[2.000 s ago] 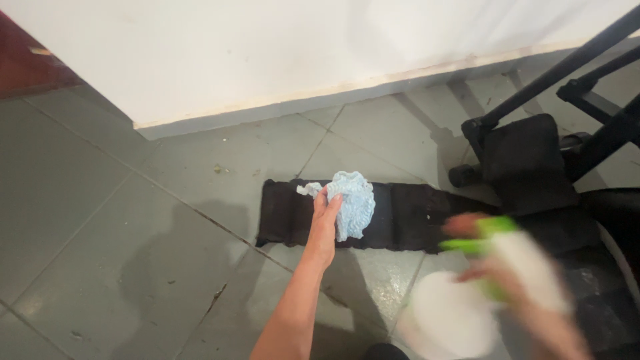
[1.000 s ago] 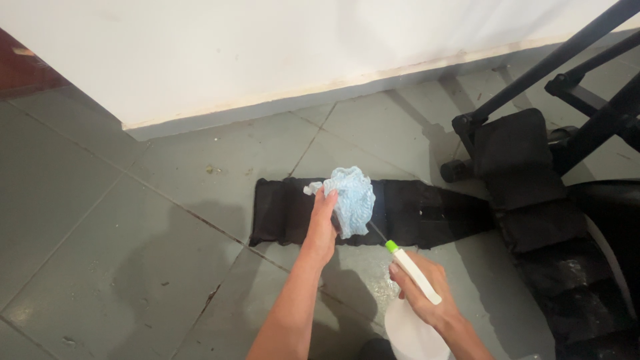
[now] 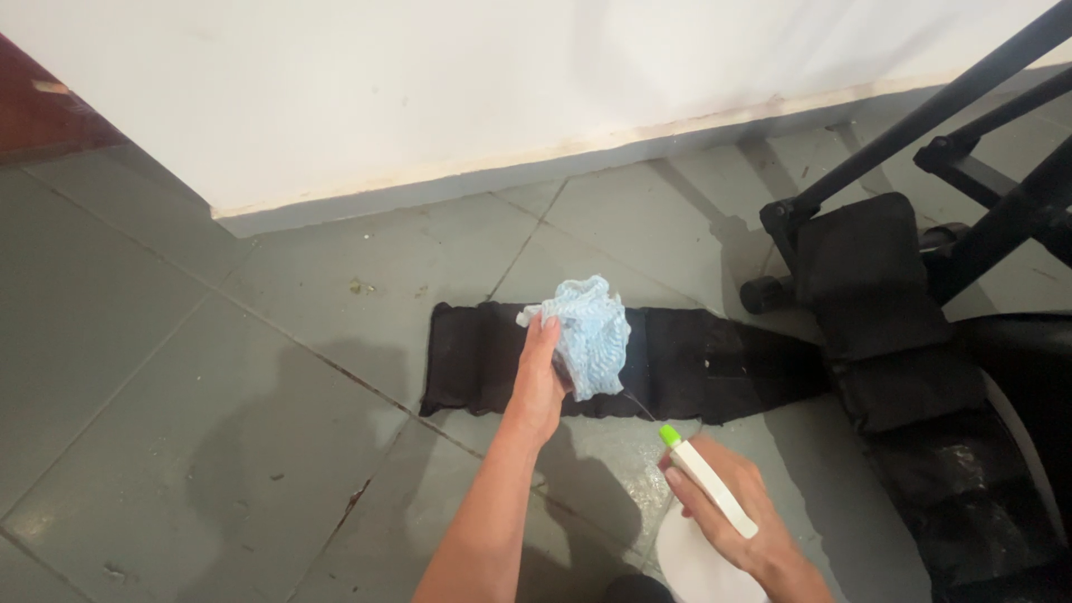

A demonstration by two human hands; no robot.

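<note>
My left hand (image 3: 540,377) pinches a crumpled light-blue cloth (image 3: 590,335) above a flat black padded fabric strip (image 3: 682,356) lying on the floor. Lower right, my right hand (image 3: 729,502) grips a white spray bottle (image 3: 699,557) by its head, with fingers on the trigger. The bottle's green nozzle (image 3: 669,435) points at the cloth, and a thin jet of liquid runs between them. Part of the bottle is hidden behind the right hand. The strip reaches right to black padded cushions (image 3: 888,335).
A black metal frame (image 3: 913,109) with tubes and joints stands at the right. Across the top runs a white wall (image 3: 419,92) with a grey base edge. Grey floor tiles (image 3: 318,285) bear small bits of debris. A dark red surface (image 3: 42,109) shows at upper left.
My right hand, blurred farther right two seconds ago, has come left with the spray bottle, its nozzle now toward the cloth. My left hand still holds the cloth above the strip.
</note>
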